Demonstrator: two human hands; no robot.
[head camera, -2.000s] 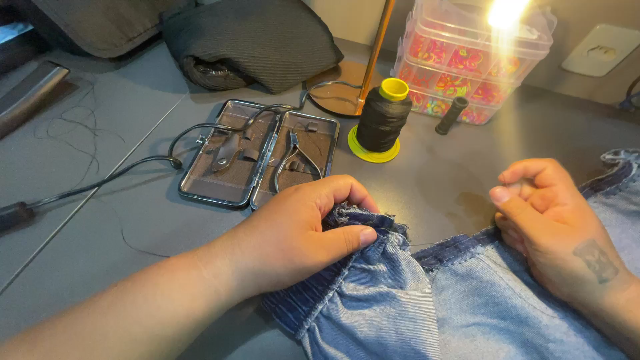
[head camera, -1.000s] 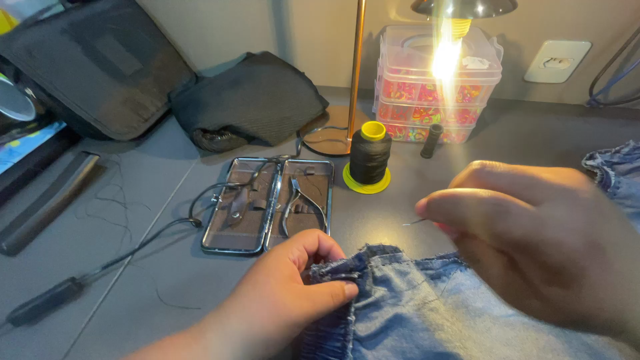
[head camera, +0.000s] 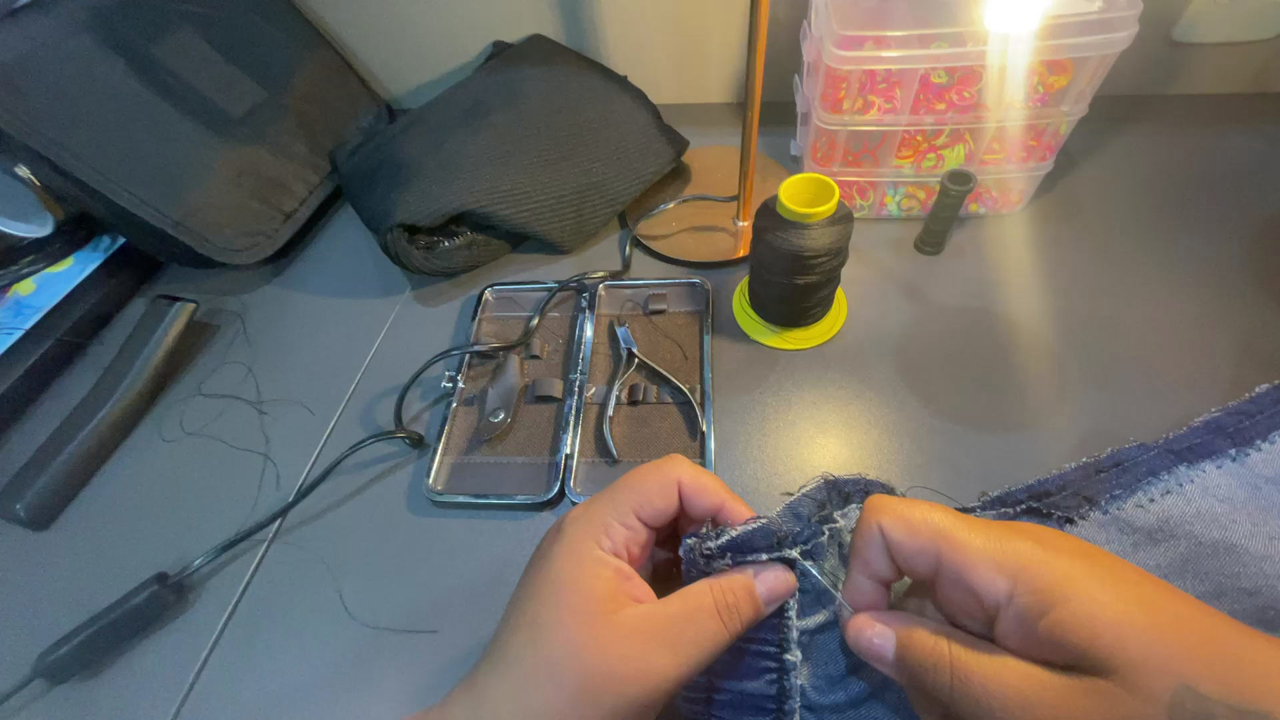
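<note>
Blue denim fabric (head camera: 1170, 480) with frayed edges lies across the lower right. My left hand (head camera: 650, 590) pinches its bunched, gathered edge between thumb and fingers. Close beside it, my right hand (head camera: 980, 600) grips a thin needle (head camera: 826, 584) between thumb and forefinger, its tip at the denim fold. Behind my hands, an open manicure case (head camera: 500, 440) holds metal cuticle nippers (head camera: 625, 370). A spool of black thread (head camera: 800, 260) on a yellow cone stands right of the case.
A copper-coloured lamp stand (head camera: 752, 120) rises behind the spool; its cord (head camera: 350, 455) crosses the case. Stacked clear plastic boxes (head camera: 960, 120) hold colourful bands, with a small black tube (head camera: 943, 212) before them. Folded black fabric (head camera: 530, 150), a black bag (head camera: 180, 110) and a dark bar (head camera: 100, 410) lie left.
My right hand has come down from above the denim to its edge, bringing the needle beside my left hand. My left hand still pinches the fabric.
</note>
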